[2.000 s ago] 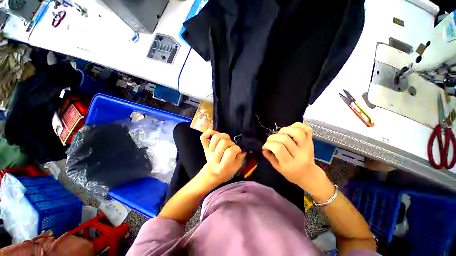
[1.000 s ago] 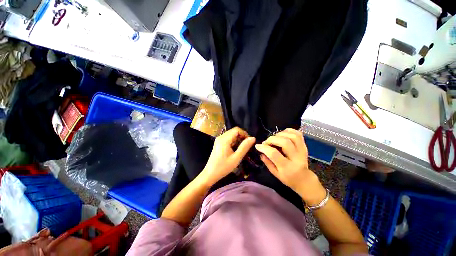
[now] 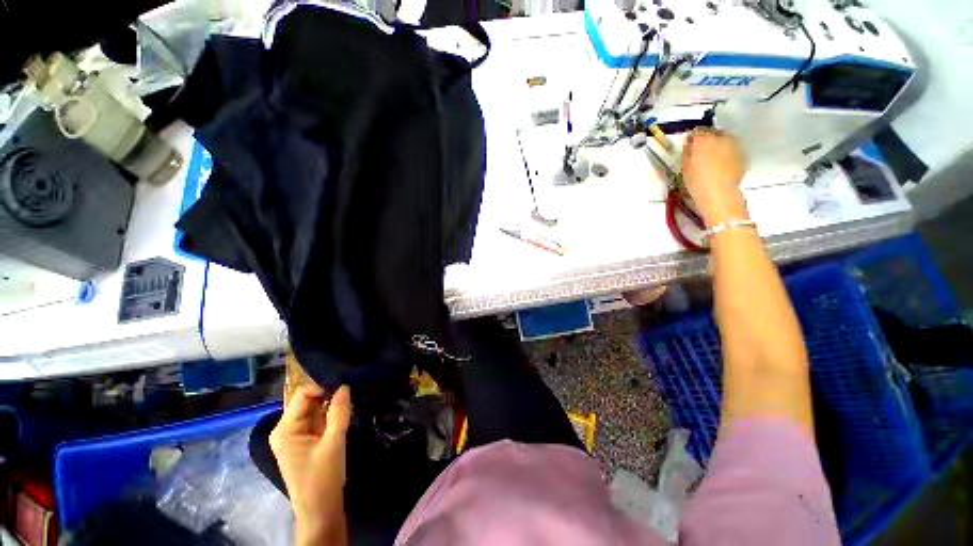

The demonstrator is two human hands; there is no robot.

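Note:
The black garment [image 3: 363,181] lies across the table and hangs over its front edge to the lap. My left hand [image 3: 312,421] pinches the garment's lower edge between thumb and fingers. Pale thread ends [image 3: 429,343] show on the cloth to its right. My right hand [image 3: 713,165] is stretched out over the table at the right, blurred, beside the sewing machine and just above the red-handled scissors [image 3: 683,217]. Its fingertips are hidden, so what it touches cannot be told. The thread snips [image 3: 532,241] lie on the table between the garment and the scissors.
The white sewing machine [image 3: 736,96] stands behind my right hand, its needle area left of the hand. A grey machine housing [image 3: 59,192] stands at the left. Blue crates sit below the table, one at the right [image 3: 768,320] and one at the left [image 3: 117,448] with plastic bags.
The view has turned right. My right hand has left the garment and reached out to the scissors by the machine. My left hand still holds the garment's edge.

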